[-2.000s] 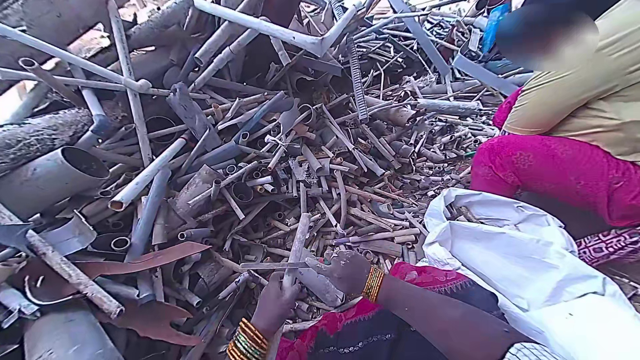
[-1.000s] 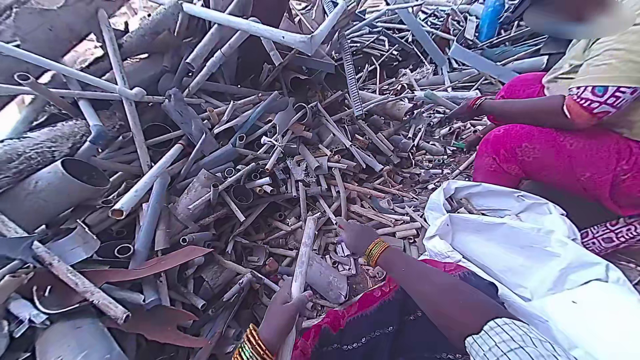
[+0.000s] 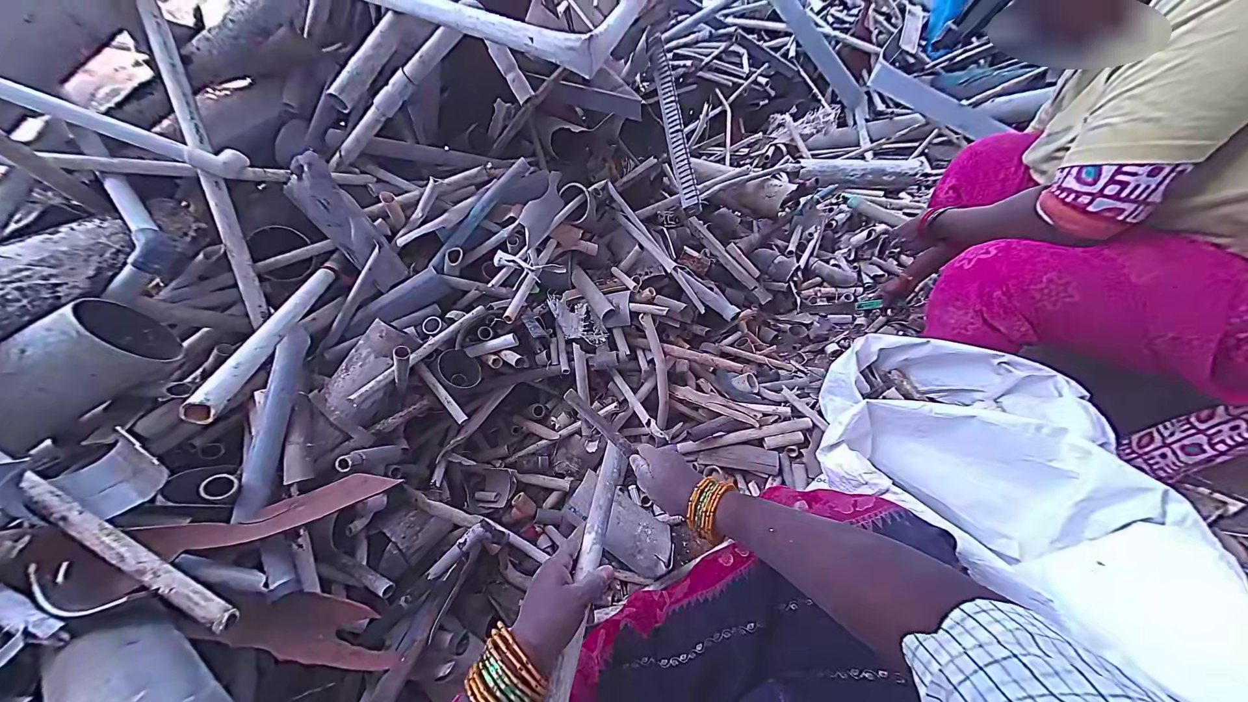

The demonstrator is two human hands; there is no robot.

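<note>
My left hand, with bangles at the wrist, is closed around a pale plastic pipe that slants up from my lap. At the pipe's upper end my right hand grips a thin, dark, flat blade-like tool, which touches or lies just over the pipe's tip. Under the pipe lies a wide, curved grey pipe piece. Many short pipe offcuts lie beyond my hands.
A heap of scrap pipes spreads ahead and left, with a wide grey pipe at the left. A white sack holding pieces stands at my right. Beyond it a co-worker sits, hands low over the scrap.
My right hand, lower and away from the pipe's tip one second ago, is now beside that tip. The co-worker's hands have come lower over the scrap.
</note>
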